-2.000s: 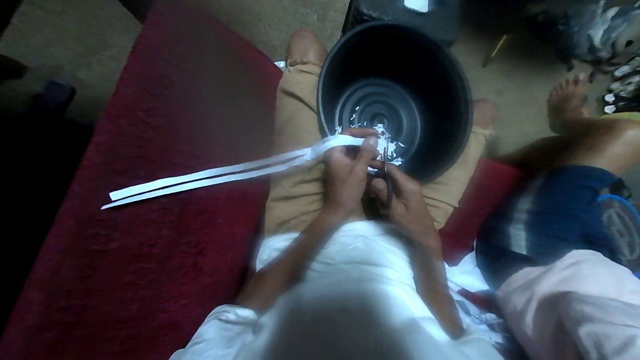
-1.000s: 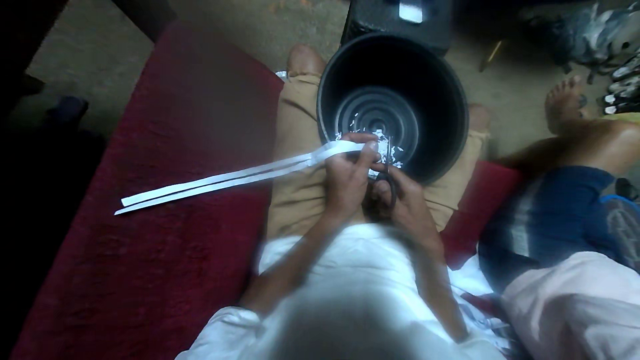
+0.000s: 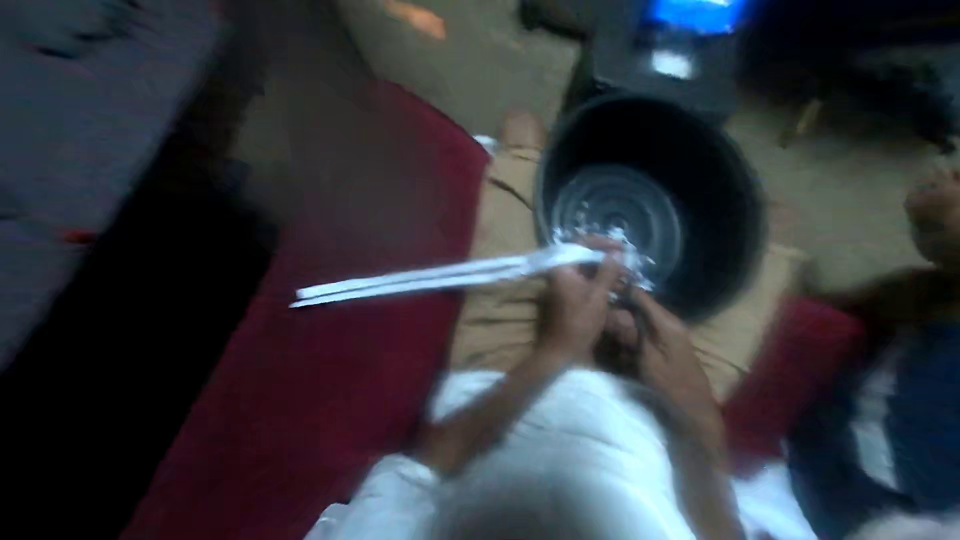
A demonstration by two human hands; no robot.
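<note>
My left hand [image 3: 577,300] is closed on a bundle of long white strips [image 3: 412,280], possibly paper, whose far ends stick out to the left over the red seat. Close beside it, my right hand [image 3: 660,330] holds scissors, blurred and mostly hidden by the fingers. Both hands are at the near rim of a round black bucket [image 3: 720,217] between my legs. Small white scraps [image 3: 637,262] lie in the bucket below the fingertips.
The red covered seat [image 3: 322,390] spreads to my left. Beyond the bucket stands a dark box [image 3: 660,71] with a small pale item on it. Another person's foot [image 3: 934,214] and dark blue clothing [image 3: 926,412] are at the right.
The view has swung to the left and is blurred. My hands stay at the bucket's near rim with the strips and scissors; no other change is plain.
</note>
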